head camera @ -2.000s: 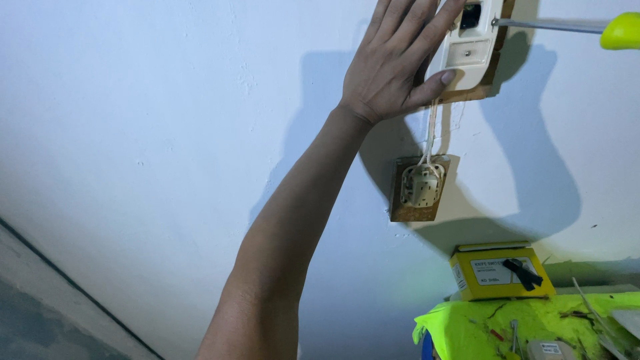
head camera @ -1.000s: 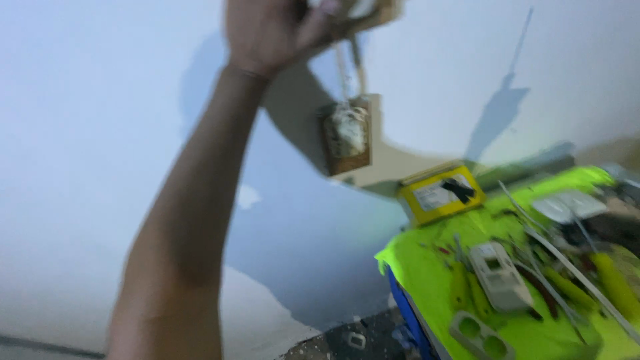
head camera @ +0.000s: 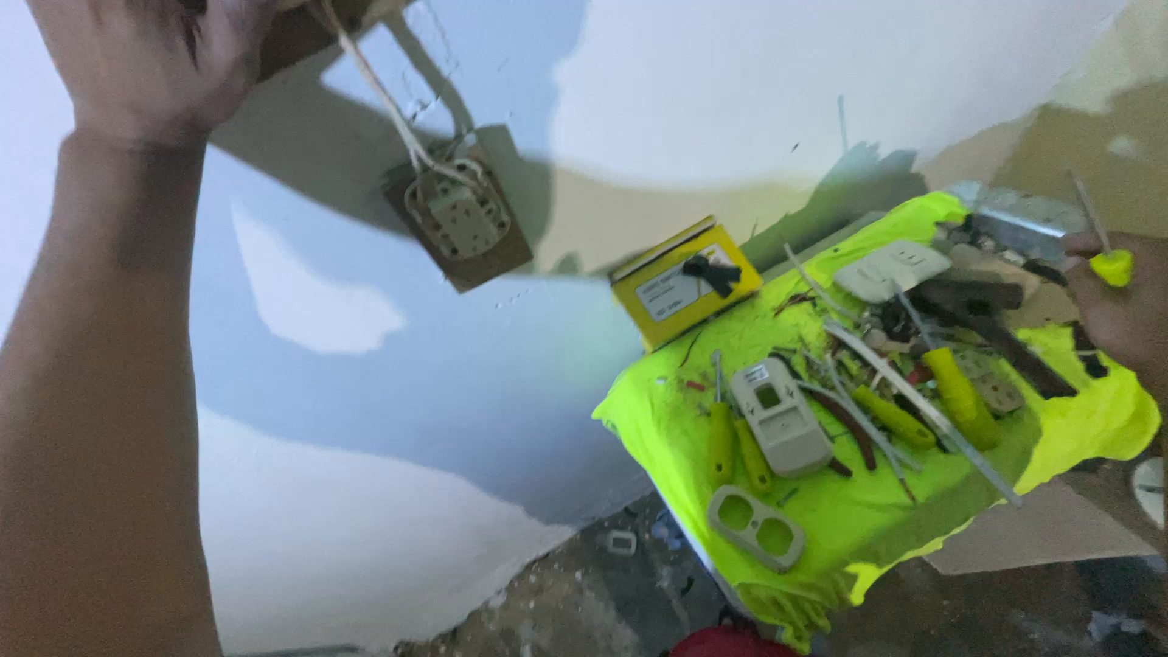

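My left hand (head camera: 173, 64) is raised at the top left, against a wall fitting on a wooden backing (head camera: 315, 36); its fingertips are out of view, so its grip cannot be told. White wires (head camera: 379, 91) run down from there to an open electrical outlet (head camera: 461, 210) on a wooden block. At the right edge my right hand (head camera: 1118, 292) holds a screwdriver (head camera: 1111, 265) with a yellow-green handle, its shaft pointing up, over the far right side of the cloth-covered surface.
A neon cloth (head camera: 657, 401) carries a hammer (head camera: 995, 333), several screwdrivers (head camera: 721, 443), a switch-and-outlet plate (head camera: 782, 420), a two-hole cover plate (head camera: 756, 527), a white cover (head camera: 892, 270) and wire pieces. A yellow box (head camera: 684, 283) stands against the wall. Debris lies on the floor (head camera: 566, 584).
The view has swung down and right. Two seconds ago the screwdriver's tip was at the upper wall fitting; now it is away from it, over the tool surface in my right hand.
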